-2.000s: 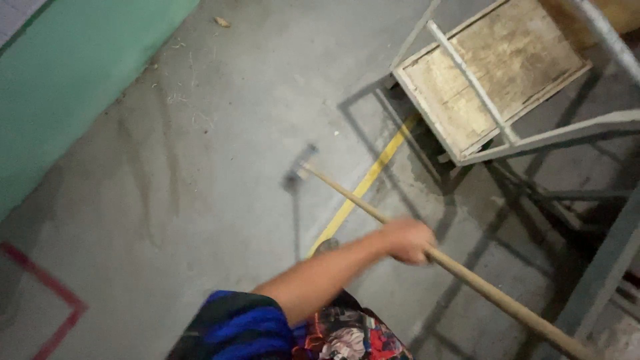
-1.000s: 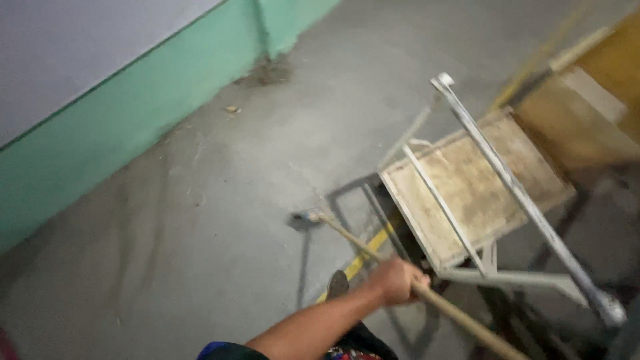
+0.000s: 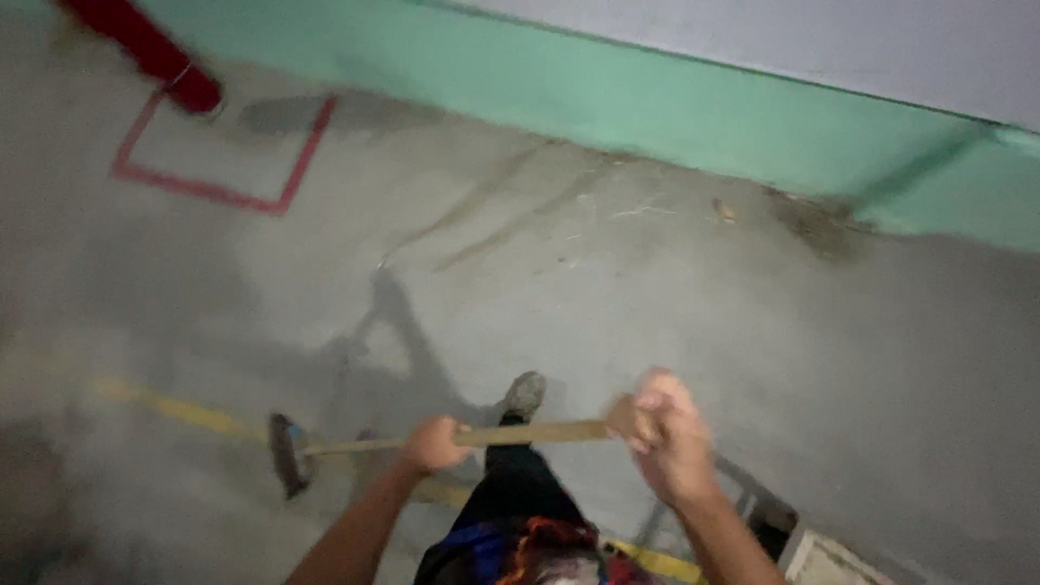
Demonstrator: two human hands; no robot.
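A broom with a long wooden handle (image 3: 540,433) lies across the view in front of my body. Its dark head (image 3: 288,457) is at the lower left, over the floor near the yellow line; whether it touches the floor I cannot tell. My left hand (image 3: 439,444) grips the handle partway along, on the side toward the head. The handle's other end is in my right hand (image 3: 662,418), which is blurred, its fingers wrapped around the end. Thin scattered debris (image 3: 642,213) and a small brownish scrap (image 3: 723,211) lie on the grey floor near the wall.
A green and pale wall (image 3: 650,106) runs along the top. At the upper left, a red cylindrical object (image 3: 191,85) stands by a red floor marking (image 3: 203,193). A yellow line (image 3: 195,413) crosses the floor. The corner of a wooden-topped cart (image 3: 829,561) shows at the lower right, near my right forearm.
The view has turned strongly toward the wall and red marking. Both hands now show on the handle, where earlier frames show one. The broom's head has swung to the left side of my body.
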